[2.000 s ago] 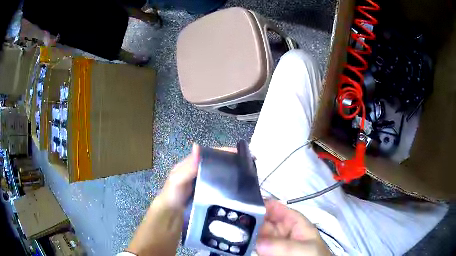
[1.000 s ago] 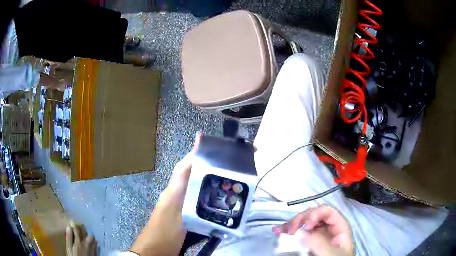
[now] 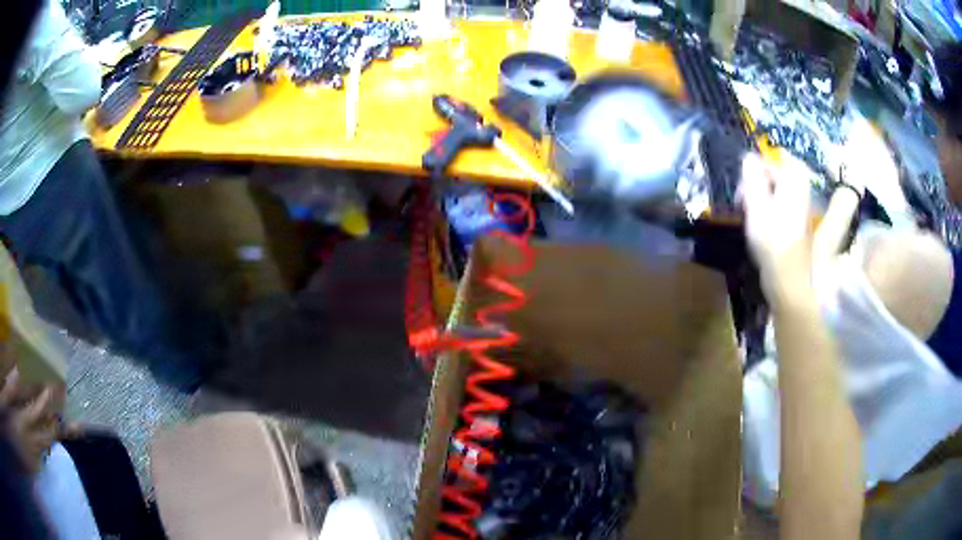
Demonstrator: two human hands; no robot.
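My right hand (image 3: 778,206) is raised at the right, beside the workbench's right end. It is blurred, and I cannot tell if it holds anything. My left hand is not in view. The silver camera housing is not in view either. The open parts carton (image 3: 691,422) stands at bottom centre with dark parts (image 3: 570,464) inside. The coiled red air hose (image 3: 485,390) hangs down over it. A red shape (image 3: 424,340), perhaps the blow gun, is at the carton's left edge.
The yellow-orange workbench (image 3: 401,105) bears a power driver (image 3: 459,132), a blurred round container (image 3: 628,137) and small parts. People are at left and right. Another person's hand (image 3: 37,411) is at the left edge. A stool (image 3: 222,480) stands at lower left.
The view has swung up and to the right, from my lap to the workbench. The housing and my left hand have left the view. My right hand has moved from the lap out to the right.
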